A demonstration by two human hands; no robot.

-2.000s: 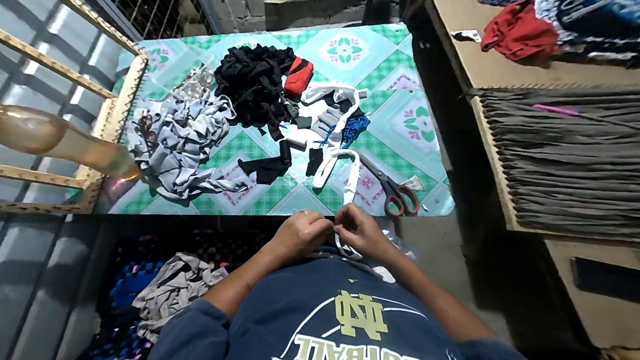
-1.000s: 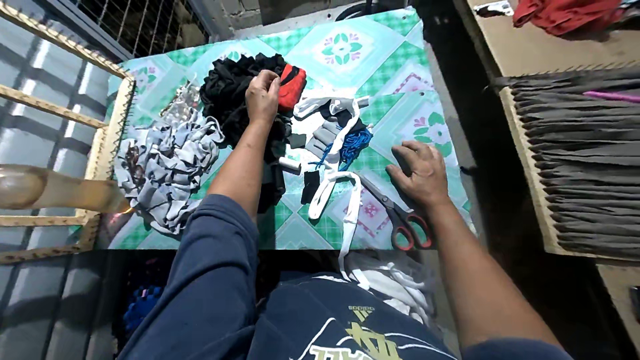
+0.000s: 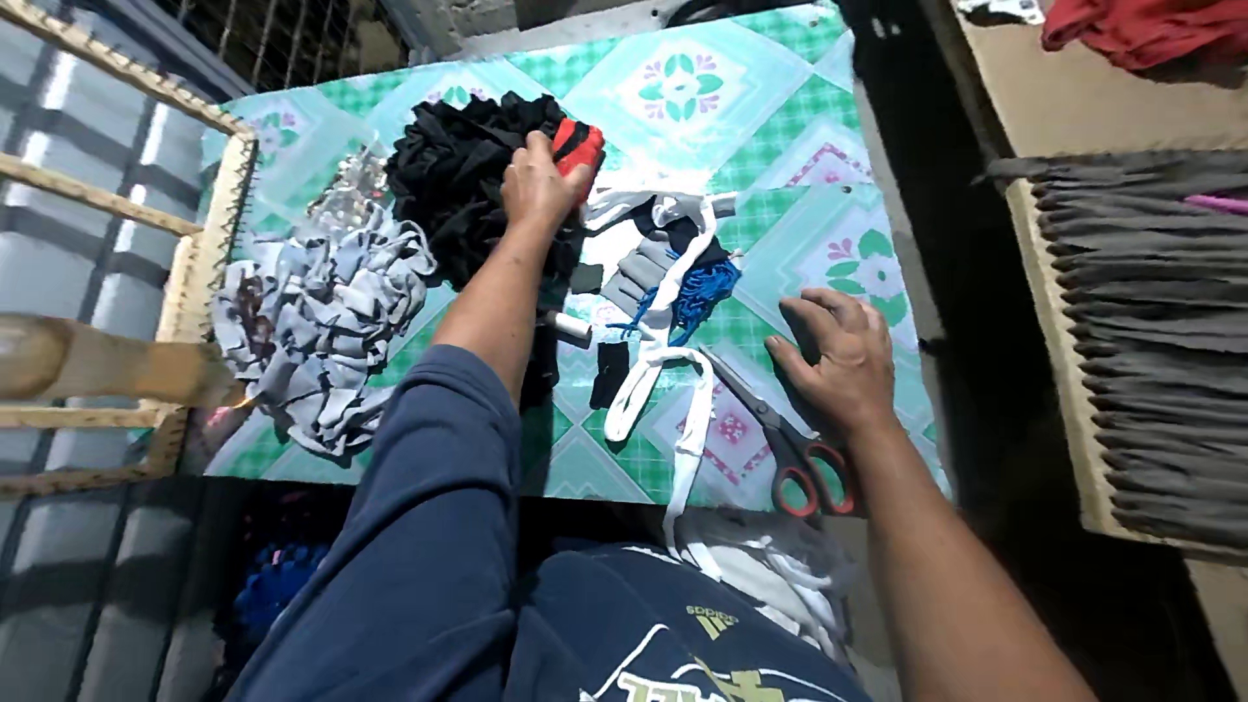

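Note:
My left hand [image 3: 541, 185] reaches over the right side of a heap of black fabric strips [image 3: 458, 166], its fingers touching a red and black bundle [image 3: 582, 146]; whether it grips anything cannot be told. My right hand [image 3: 838, 361] rests on the patterned tablecloth [image 3: 682, 88], fingers spread, holding nothing. Just left of its wrist lie scissors [image 3: 775, 419] with black and red handles. A white fabric strip [image 3: 694, 419] runs from the table's middle over the near edge to my lap. Blue yarn [image 3: 707, 288] and grey fabric pieces [image 3: 639, 268] lie between my hands.
Grey fabric strips [image 3: 331, 322] are heaped at the left, beside a wooden frame with pegs [image 3: 210, 234]. A blurred bottle [image 3: 107, 361] juts in from the left edge. At the right, dark grey strips [image 3: 1160, 370] cover another frame; red cloth [image 3: 1150, 29] lies behind.
Two seconds ago both hands were together on the white strip near my lap. They have since parted, the left to the black heap and the right to the table beside the scissors.

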